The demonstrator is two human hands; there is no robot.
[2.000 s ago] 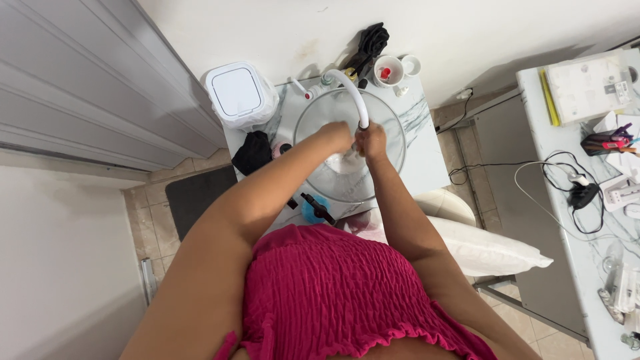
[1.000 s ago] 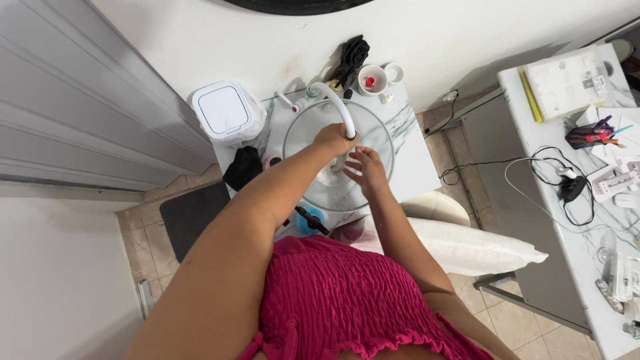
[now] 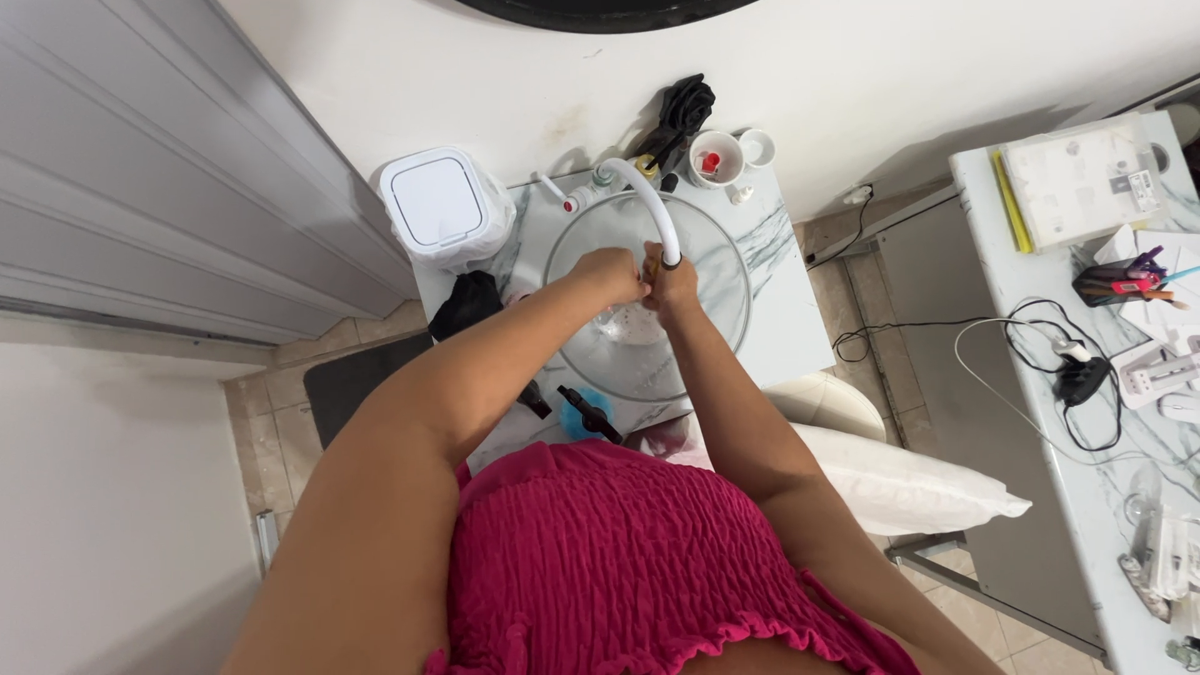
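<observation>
A round glass basin (image 3: 717,309) sits on a marble-patterned counter, with a curved white faucet (image 3: 649,202) arching over it. Both hands are over the basin, under the faucet's end. My left hand (image 3: 611,277) has its fingers curled; whether it holds anything is hidden. Close beside it, my right hand (image 3: 671,281) is at the faucet's dark-ringed tip, its fingers bent, with something yellowish by them that is too small to name. Wet, foamy-looking water (image 3: 630,326) shows in the basin below.
A white lidded bin (image 3: 436,202) stands at the counter's back left, a black cloth (image 3: 466,305) in front of it. White cups (image 3: 716,157) and a black fabric flower (image 3: 687,103) are at the back. A black-strapped item (image 3: 589,414) lies near the front edge. Cables (image 3: 1017,323) cross the right table.
The right hand, spread beside the faucet's tip a second ago, is now at the tip with its fingers bent. The left hand has moved off the tip.
</observation>
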